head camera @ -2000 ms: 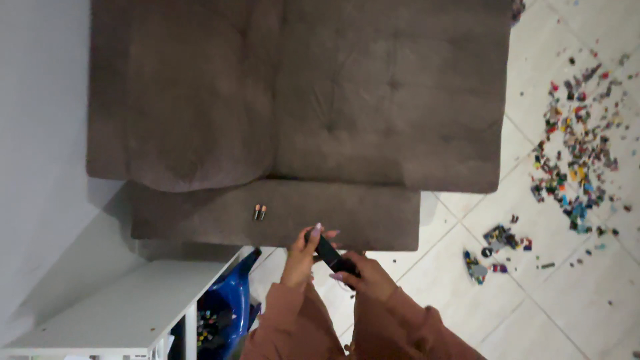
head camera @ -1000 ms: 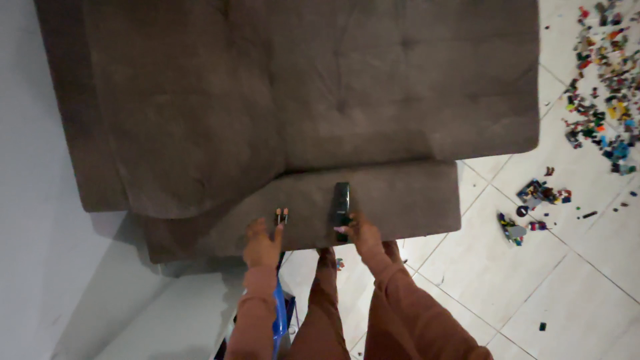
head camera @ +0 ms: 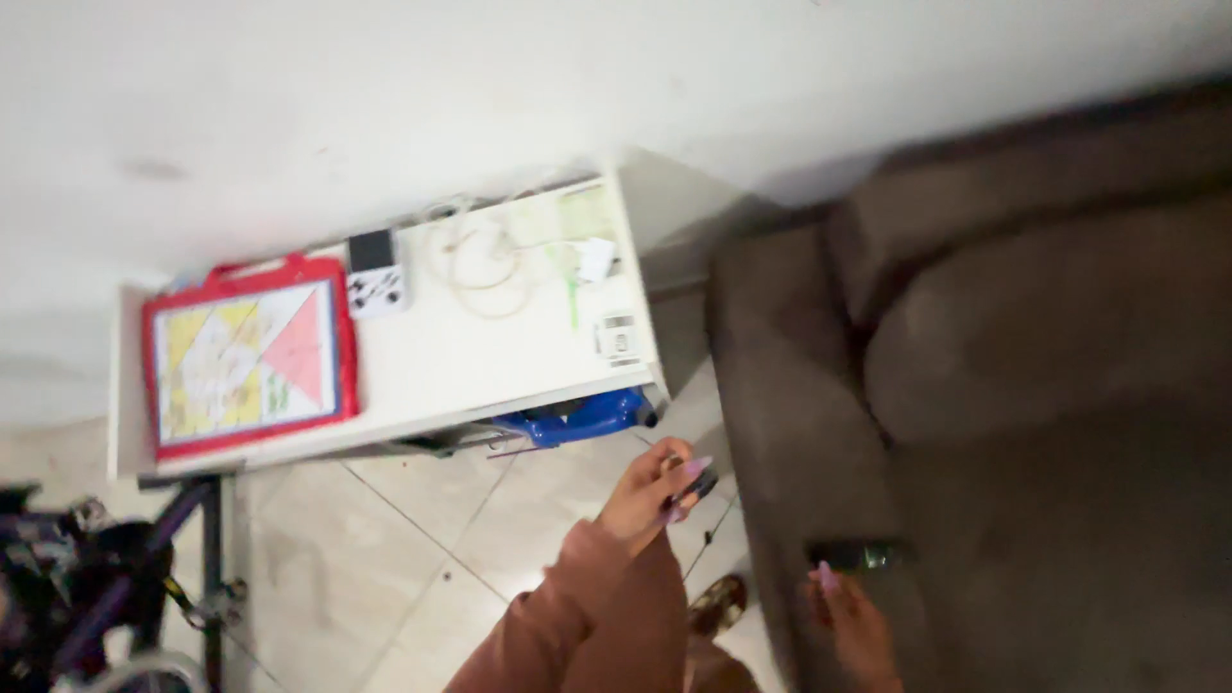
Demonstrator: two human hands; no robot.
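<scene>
My left hand [head camera: 659,491] is raised over the tiled floor near the shelf unit, its fingers closed around small dark batteries [head camera: 701,484], partly hidden by the fingers. On the brown sofa's edge lies a dark, narrow object [head camera: 857,554], perhaps a remote control; it is blurred. My right hand [head camera: 849,611] is just below that object, fingertips near or touching its lower edge; whether it grips the object cannot be told.
A white shelf unit [head camera: 462,356] stands against the wall, bearing a red-framed board [head camera: 351,385], a white handheld game console [head camera: 375,289] and cables [head camera: 481,279]. A blue plastic item [head camera: 587,419] sits below. The brown sofa [head camera: 1039,539] fills the right side.
The view has swung toward the shelf unit. The batteries lay on the sofa earlier and are now in my left hand. The dark object, held in both hands at first, now lies on the sofa.
</scene>
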